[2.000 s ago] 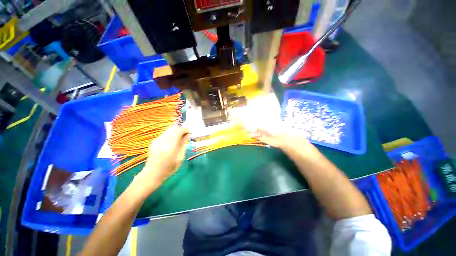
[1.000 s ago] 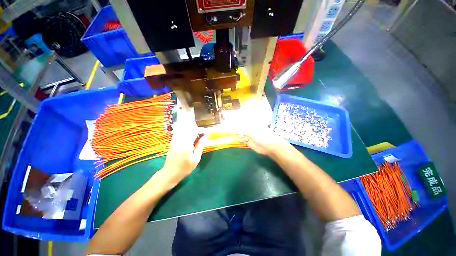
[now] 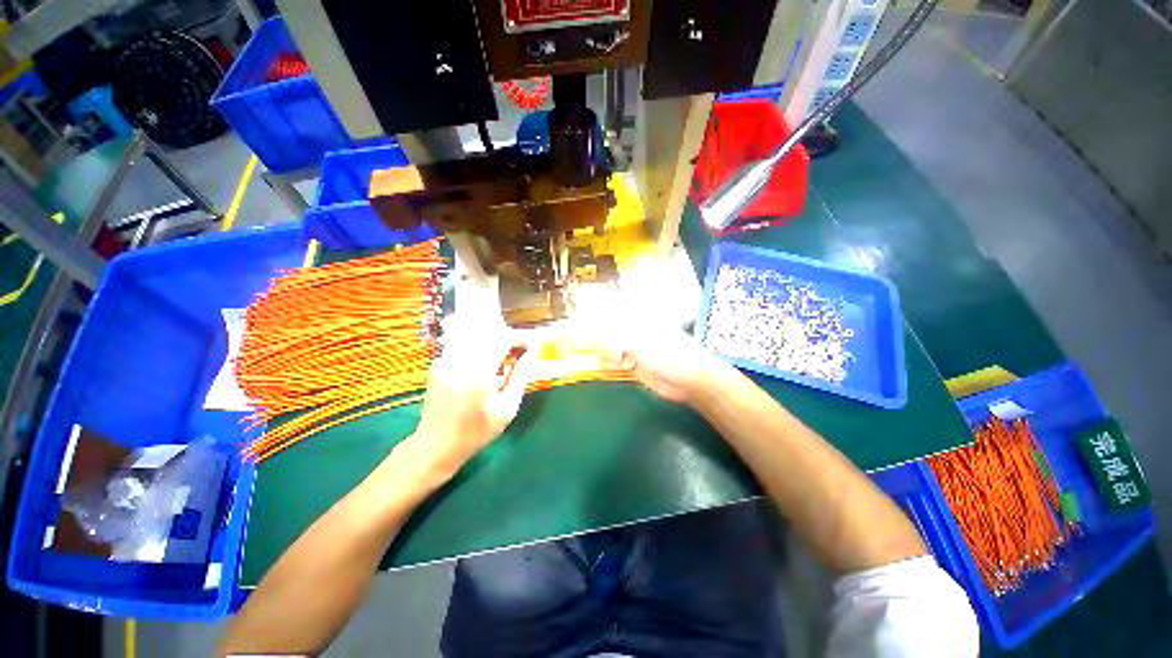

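My left hand is in front of the crimp applicator, at its lower left; its fingertips are washed out by glare. My right hand is opposite, to the right, its fingers bent inward near the applicator's front. What either hand holds cannot be made out. A few orange wires lie between the hands on the green mat. A big fanned pile of orange wires lies left of the press. The terminal tray holds small silvery terminals.
The large blue bin with a clear plastic bag stands left. The finished-goods bin with orange leads stands far right. The red bin and work lamp are behind the tray. The press rises in the centre.
Since two seconds ago the camera view has shifted and the hands have moved closer together before the applicator. Over the last second they have barely moved.
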